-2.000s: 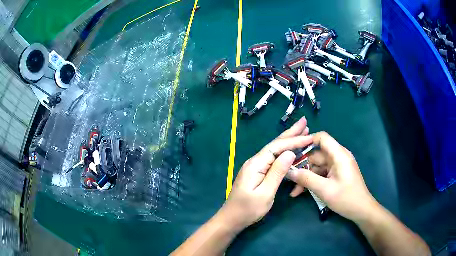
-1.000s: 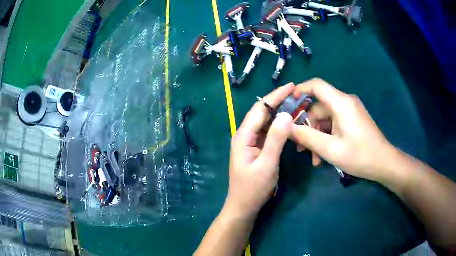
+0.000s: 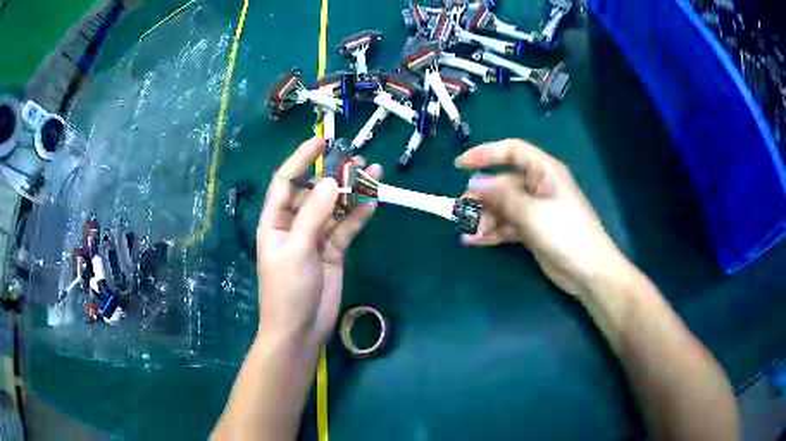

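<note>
A wire harness (image 3: 418, 200) is stretched between my hands, its white middle in plain view. My left hand (image 3: 306, 220) grips its wide brown-red and grey connector, with thin coloured wires showing beside it. My right hand (image 3: 526, 207) is at the small black connector on the other end, fingers around it; the hand is slightly blurred. A pile of similar harnesses (image 3: 435, 77) lies beyond my hands on the green bench mat. A tan-brown tape roll (image 3: 364, 332) lies flat just below my hands.
A clear plastic sheet (image 3: 155, 164) covers the left, with a small harness cluster (image 3: 103, 271) on it. A small dark piece (image 3: 240, 207) lies at its right side. A blue tote (image 3: 707, 121) stands on the right. A two-reel machine (image 3: 34, 129) is at far left.
The harness, earlier mostly hidden between my close hands, is now stretched out sideways. My hands have moved apart, the left one leftward. The tape roll now shows below them.
</note>
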